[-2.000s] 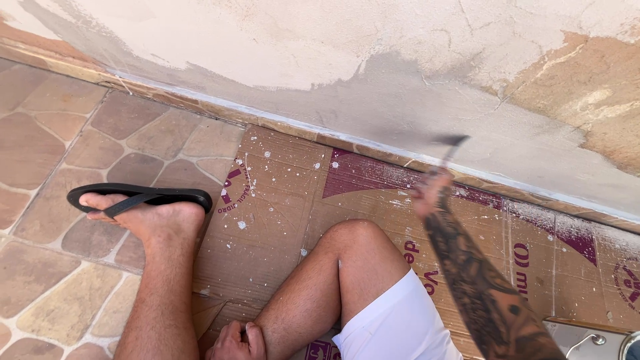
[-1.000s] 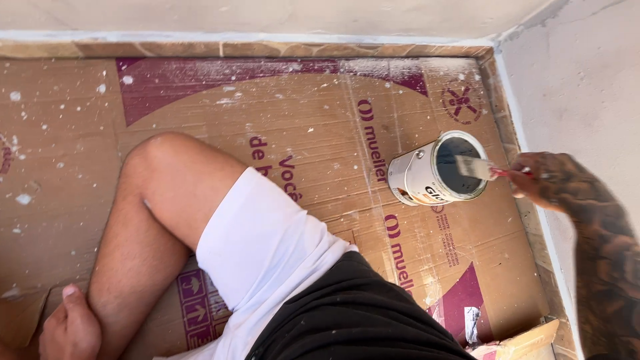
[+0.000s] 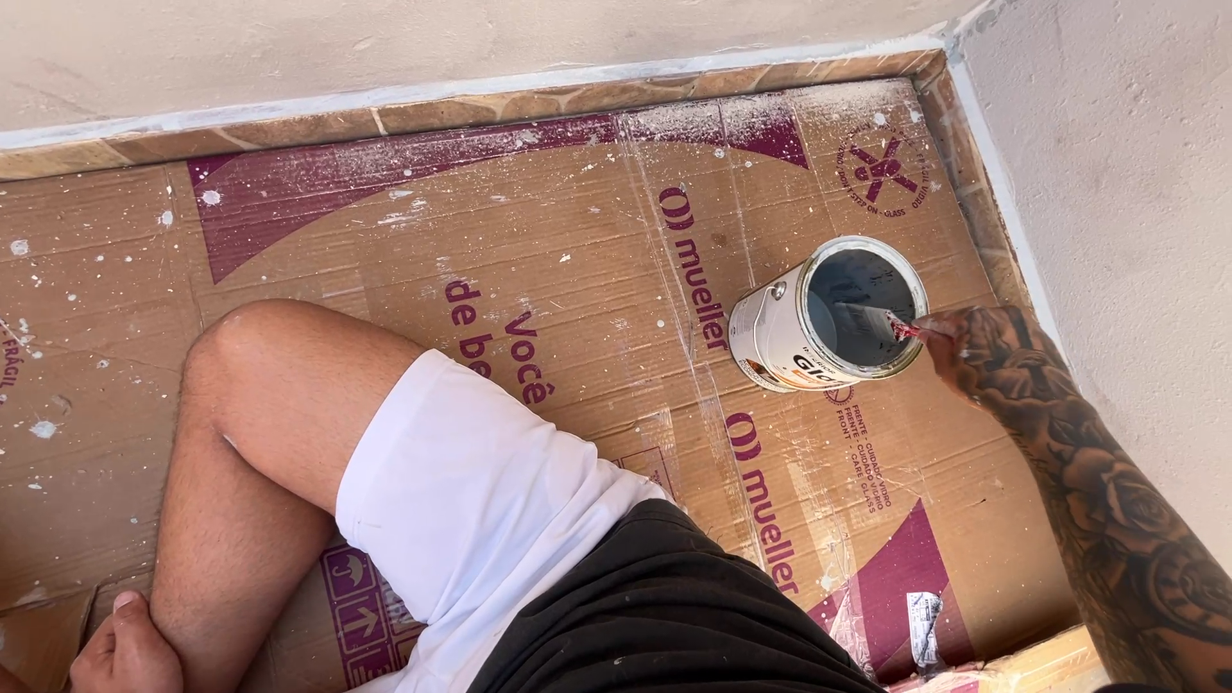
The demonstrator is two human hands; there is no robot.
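Note:
My right hand [image 3: 948, 348], at the end of a tattooed forearm, grips the red handle of a paintbrush [image 3: 871, 318]. The brush's head is inside the mouth of a metal paint can [image 3: 778, 322], against the grey paint and inner wall; how deep its bristles sit is unclear. The can stands on spattered cardboard, tilted in view. My left hand [image 3: 130, 650] rests by my bent leg at the lower left, its fingers curled and partly cut off by the frame; I see no tool in it.
Flattened cardboard [image 3: 597, 241] with paint spots covers the floor. Stone skirting [image 3: 539, 104] runs along the back wall and turns at the corner beside the right wall [image 3: 1116, 144]. A cardboard edge [image 3: 1044, 664] rises at the lower right.
Two seconds ago my right hand was by the wall with the brush; it has since moved to the can. The view has swung to the right. The brush now reaches deeper into the can's mouth.

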